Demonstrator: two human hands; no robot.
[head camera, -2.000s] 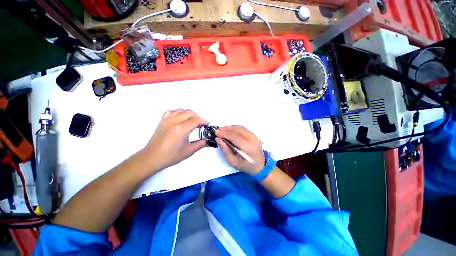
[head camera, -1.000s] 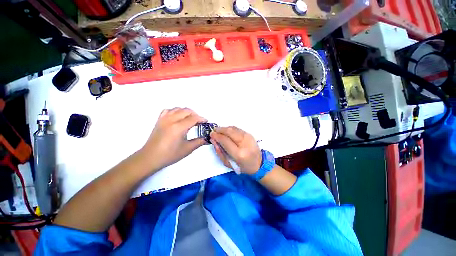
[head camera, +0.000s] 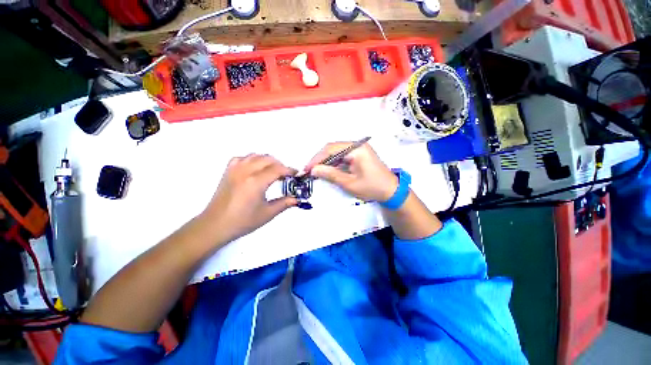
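My left hand (head camera: 246, 192) pinches an open smartwatch case (head camera: 296, 187) between thumb and fingers, over the middle of the white mat (head camera: 185, 150). The case shows a silvery and dark interior, and a small dark piece sits at its lower right edge. My right hand (head camera: 357, 171) holds thin metal tweezers (head camera: 342, 152) like a pen. Their tip end is at the upper right of the case, partly hidden by my fingers. The back end points up and right.
Watch units (head camera: 113, 182) and an electric screwdriver (head camera: 67, 242) lie at left. A red-orange parts tray (head camera: 264, 96) runs behind the mat. A spotted white tin (head camera: 410, 107) stands at right, beside grey bench equipment (head camera: 542, 135). A person's blue sleeve (head camera: 629, 221) shows far right.
My right hand has moved up and right and turned. The tweezers now slant up and right instead of down towards me. My left hand still holds the case in about the same place.
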